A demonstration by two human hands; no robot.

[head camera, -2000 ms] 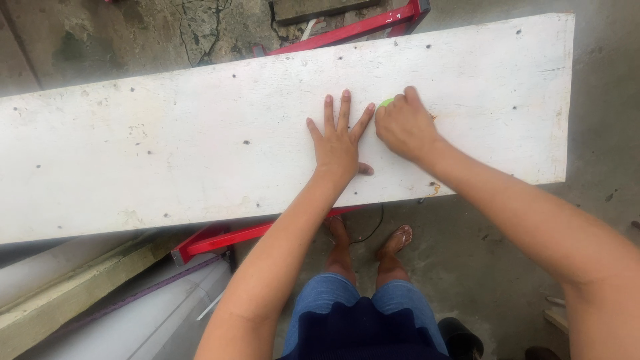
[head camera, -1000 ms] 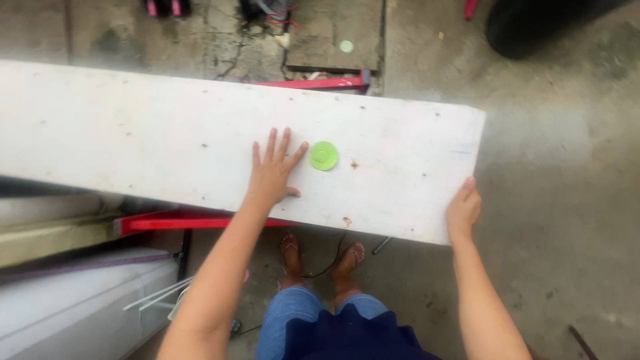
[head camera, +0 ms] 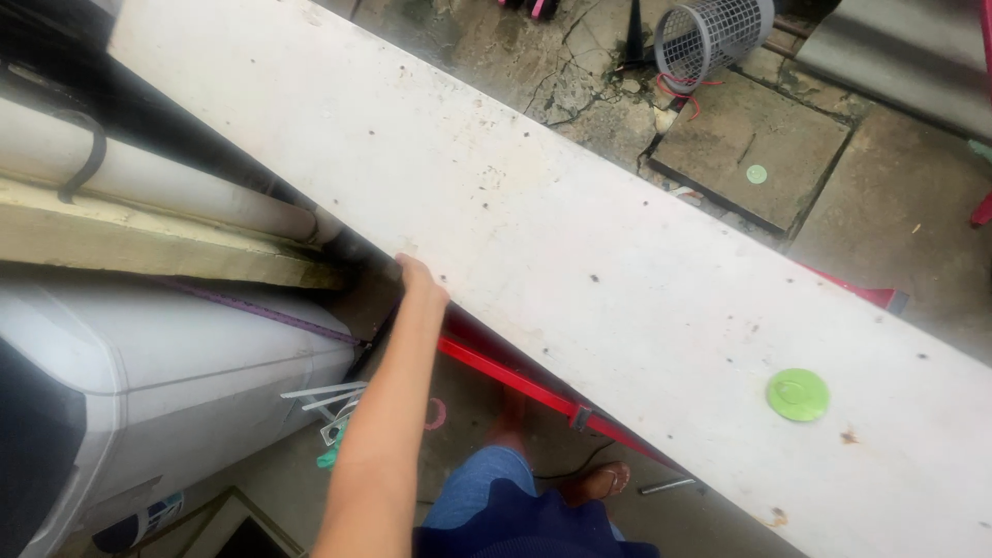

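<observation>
A long white painted board (head camera: 542, 232) with dark screw or nail spots runs diagonally across the view, resting over a red metal frame (head camera: 511, 380). My left hand (head camera: 422, 280) grips the board's near edge around its middle, the fingers partly hidden at and under the edge. A round light-green disc (head camera: 798, 394) lies flat on the board toward its right part, touched by no hand. Rusty stains mark the surface near the disc. My right hand is out of view.
A grey mesh plastic basket (head camera: 717, 39) lies on its side on cracked concrete beyond the board. At the left are a white pipe (head camera: 155, 178), a yellowish ledge (head camera: 147, 240) and a large white rounded object (head camera: 194, 364). A metal rod (head camera: 666, 487) lies near my foot.
My left hand has gone from flat on the board to its near edge. My right hand, earlier at the board's right end, has left view. The view has turned and shifted left.
</observation>
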